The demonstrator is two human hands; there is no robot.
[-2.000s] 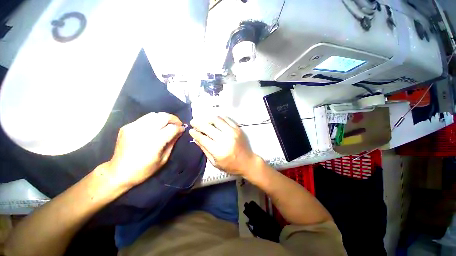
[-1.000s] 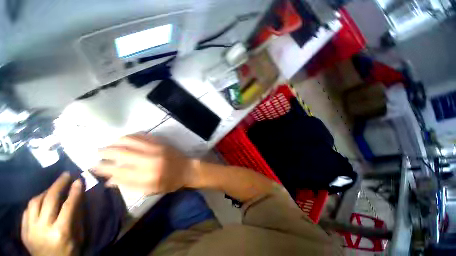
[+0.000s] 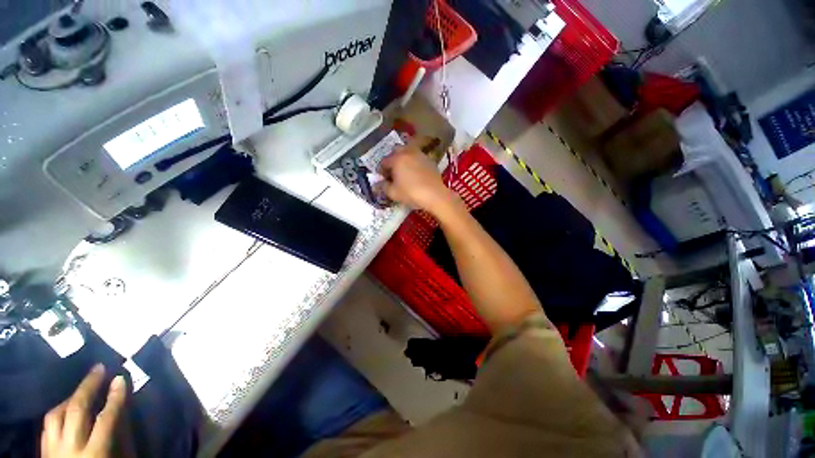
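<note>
The dark garment piece (image 3: 170,402) lies at the lower left, beside the presser foot area (image 3: 58,326) of the sewing machine. A small white strip (image 3: 136,374) shows on the cloth. My left hand (image 3: 85,420) rests on the cloth with fingers apart, cut off by the bottom edge. My right hand (image 3: 411,179) is in the parts tray (image 3: 429,121) at the upper middle, its fingers down among small items. Whether its fingertips grip something cannot be told.
The white machine body (image 3: 277,54) carries a lit screen (image 3: 156,132). A black smartphone (image 3: 286,224) lies on the white table. A red crate (image 3: 438,286) with black cloth (image 3: 527,250) stands beyond the table edge. A red basket (image 3: 442,40) is behind the tray.
The view has swung right. My right hand has left the cloth beside my left hand and moved to the tray. My left hand has opened from its pinch and lies flatter on the cloth.
</note>
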